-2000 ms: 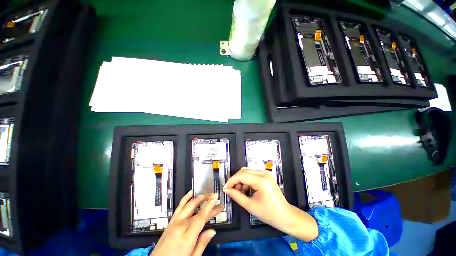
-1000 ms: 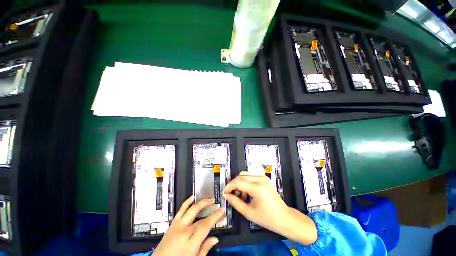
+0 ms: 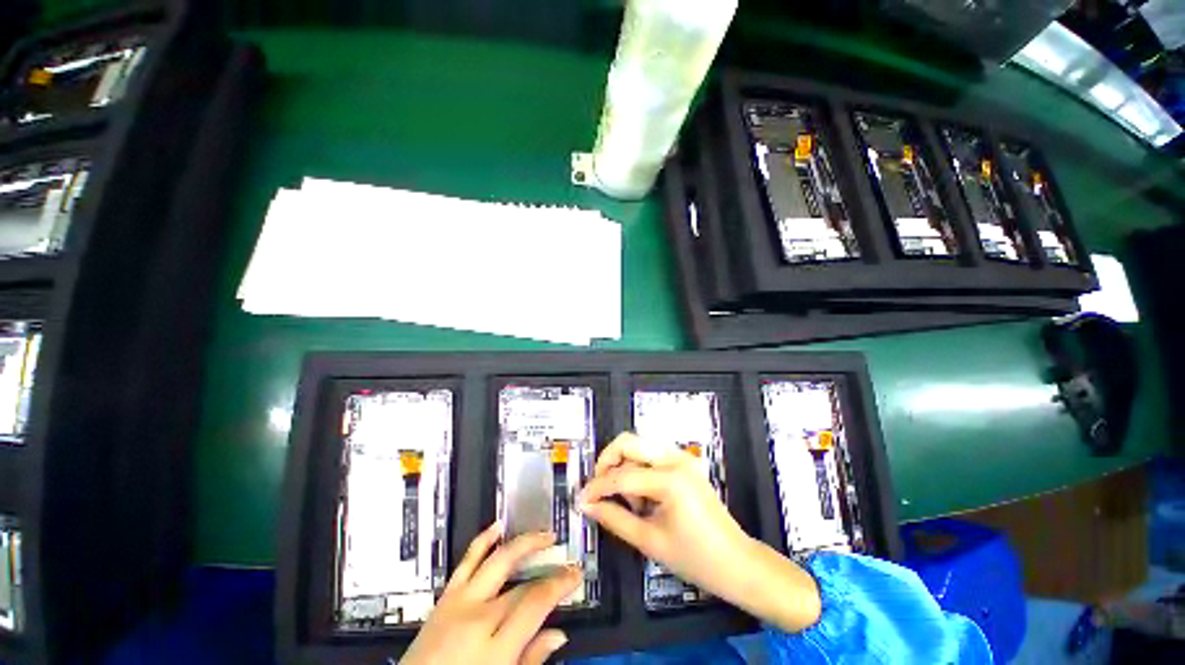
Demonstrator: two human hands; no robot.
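Observation:
The black foam working tray (image 3: 474, 368) lies nearest me with phone units in a row of pockets. Both my hands are over the second unit from the left (image 3: 526, 429), whose dark ribbon cable (image 3: 561, 500) has an orange end. My left hand (image 3: 500, 604) rests fingertips on the unit's lower part, fingers spread. My right hand (image 3: 663, 507) pinches thumb and forefinger together at the unit's right edge, beside the cable, partly covering the third unit (image 3: 676, 409). A tiny pale spot shows at the pinch; I cannot tell what it is.
White sheets (image 3: 435, 260) lie fanned behind the tray. A wrapped post (image 3: 656, 98) stands behind them. Stacked loaded trays are at the right (image 3: 897, 279) and a tall stack at the left (image 3: 143, 351). A black strap device (image 3: 1094, 383) lies at the right bench edge.
The whole view has shifted, so bench things sit slightly lower in the picture. My left fingers have shifted slightly on the unit. My right hand keeps its pinch at the same edge.

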